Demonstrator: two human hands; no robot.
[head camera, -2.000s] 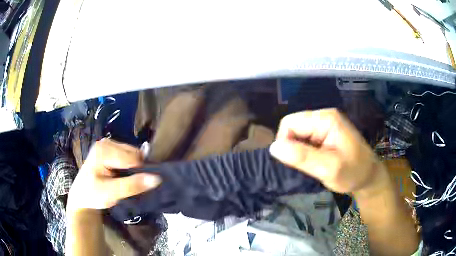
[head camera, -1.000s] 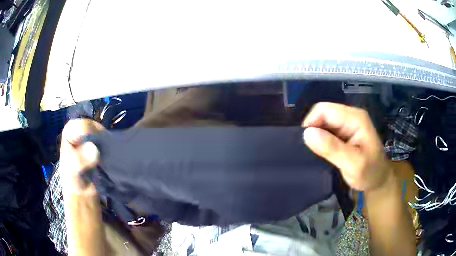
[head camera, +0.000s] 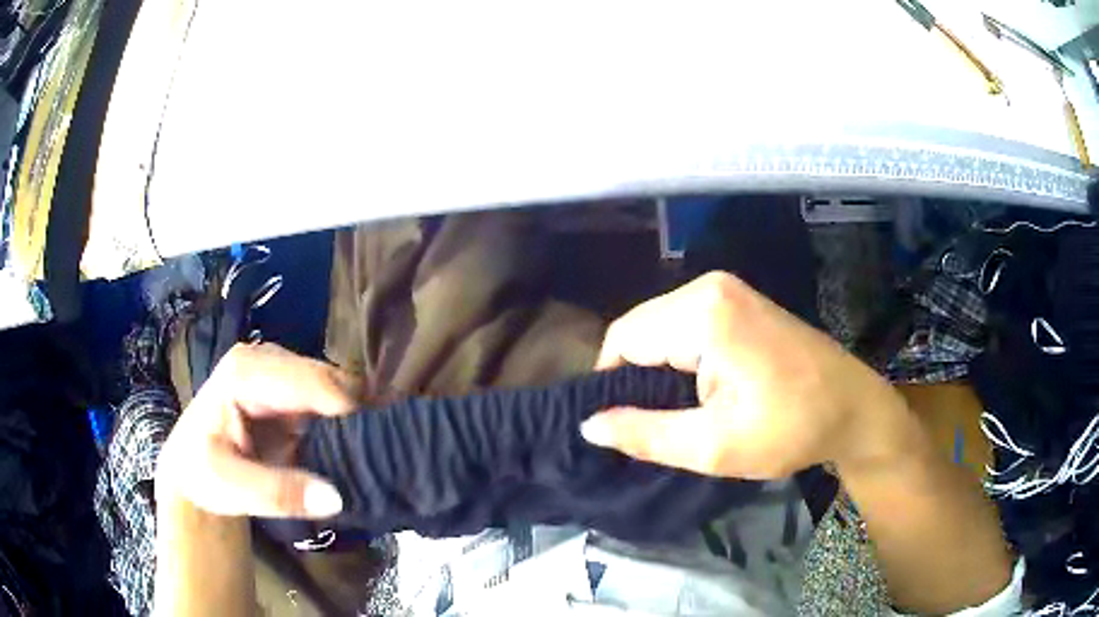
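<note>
A dark elastic waistband (head camera: 470, 452) lies gathered in ribs across my lap, below the table edge. My left hand (head camera: 247, 440) grips its left end, thumb in front. My right hand (head camera: 741, 386) grips it right of the middle, thumb in front and fingers behind. Brown cloth (head camera: 458, 301) of the garment hangs beyond the band, under the table edge. A small white loop (head camera: 316, 541) shows below my left hand.
The white table (head camera: 482, 109) spans the top, with a measuring tape (head camera: 892, 159) along its front edge. Snips with an orange-yellow handle (head camera: 970, 63) lie at its right. Plaid cloth (head camera: 142, 452) is at lower left. Dark garments with white drawcords (head camera: 1024, 464) are at right.
The waistband was stretched smooth between my hands one second ago and is now relaxed and ribbed. My hands have moved closer together, and more brown cloth shows beyond the band.
</note>
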